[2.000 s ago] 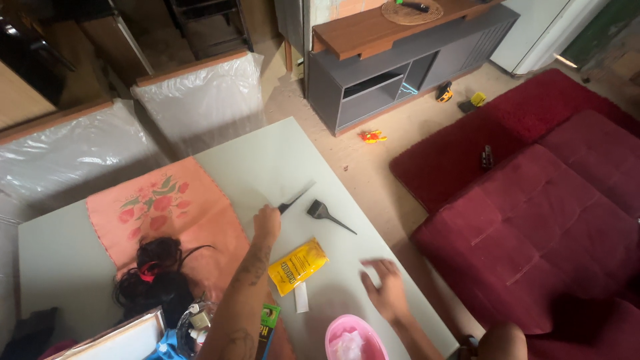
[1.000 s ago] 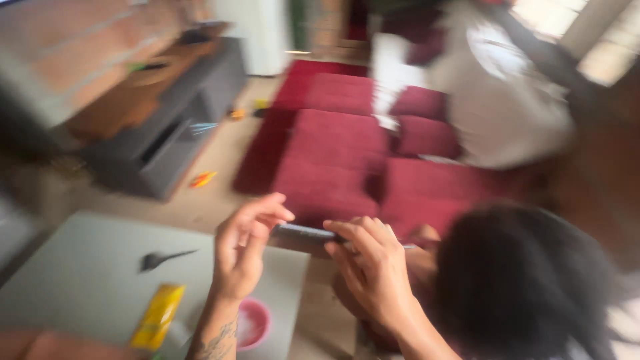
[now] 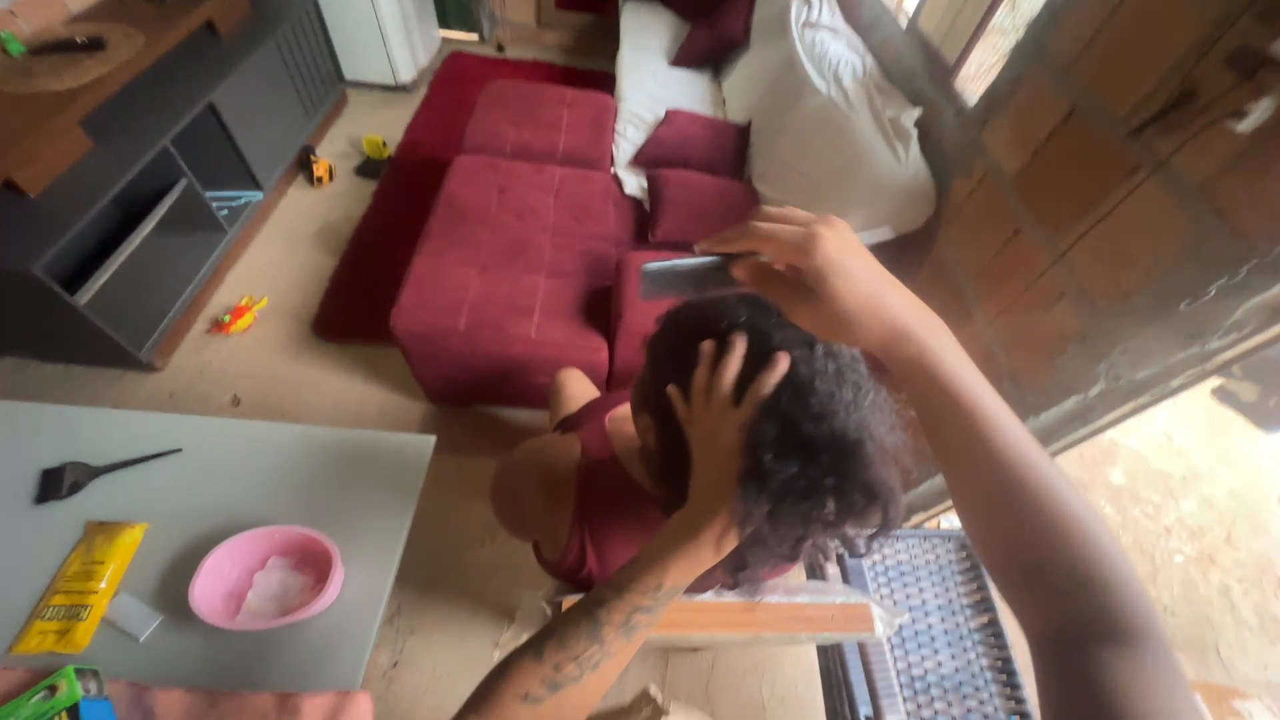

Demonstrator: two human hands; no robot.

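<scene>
A person with dark curly hair (image 3: 820, 430) sits in front of me, wearing a maroon sleeveless top. My left hand (image 3: 722, 410) rests with spread fingers on the side of the head and holds nothing. Above the head, my right hand (image 3: 810, 265) grips a dark comb (image 3: 685, 277), whose far end points left. On the glass-topped table at left lie a black tint brush (image 3: 75, 479), a yellow sachet (image 3: 80, 588) and a small white packet (image 3: 133, 616). Beside them is a pink bowl (image 3: 207, 590) with white cream in it.
The table edge (image 3: 405, 520) is left of the seated person. A wooden chair back (image 3: 760, 618) wrapped in plastic stands behind them, near a woven seat (image 3: 935, 620). Beyond are a maroon sofa (image 3: 510, 235), a grey cabinet (image 3: 110, 240), floor toys (image 3: 238, 316) and a brick wall (image 3: 1090, 180).
The view has swung right from the table to the seated person. The comb, between both hands a second ago, is now in my right hand only; my left hand has moved onto the hair.
</scene>
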